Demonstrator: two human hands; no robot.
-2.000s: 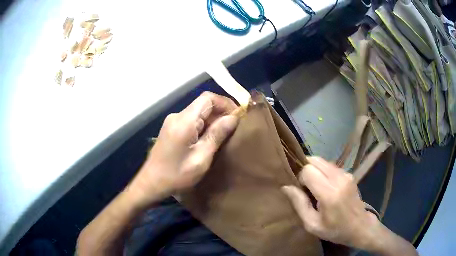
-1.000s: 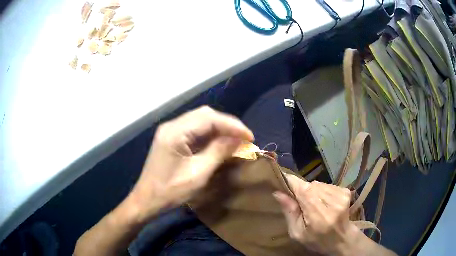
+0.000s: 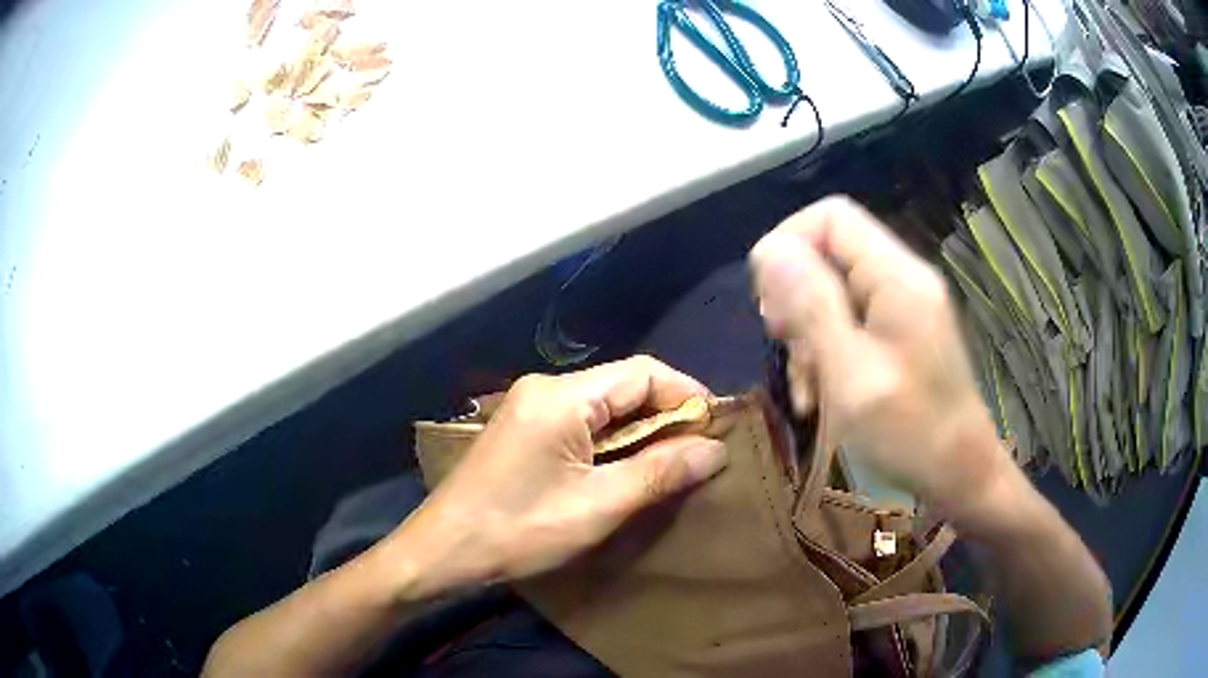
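Note:
A tan-brown tote bag (image 3: 715, 556) lies on my lap with its mouth to the right, where straps (image 3: 914, 612) and a small shiny fitting (image 3: 885, 542) show. My left hand (image 3: 550, 477) pinches the bag's top corner between thumb and fingers. A yellow-orange zipper tape end (image 3: 656, 427) lies between them. My right hand (image 3: 868, 331) is raised above the bag's right side, blurred, with its fingers curled. I cannot tell whether it holds anything.
On the white table (image 3: 437, 159) lie yellow-orange offcuts (image 3: 311, 80), teal-handled scissors (image 3: 729, 60), a thin metal tool (image 3: 874, 50) and a dark object (image 3: 927, 11) at the back edge. Grey-olive strips (image 3: 1100, 265) are bundled at right.
My right hand has let go of the bag's edge and risen up and away. My left hand has moved from the tape tail onto the bag corner. The bag's mouth now shows the fitting.

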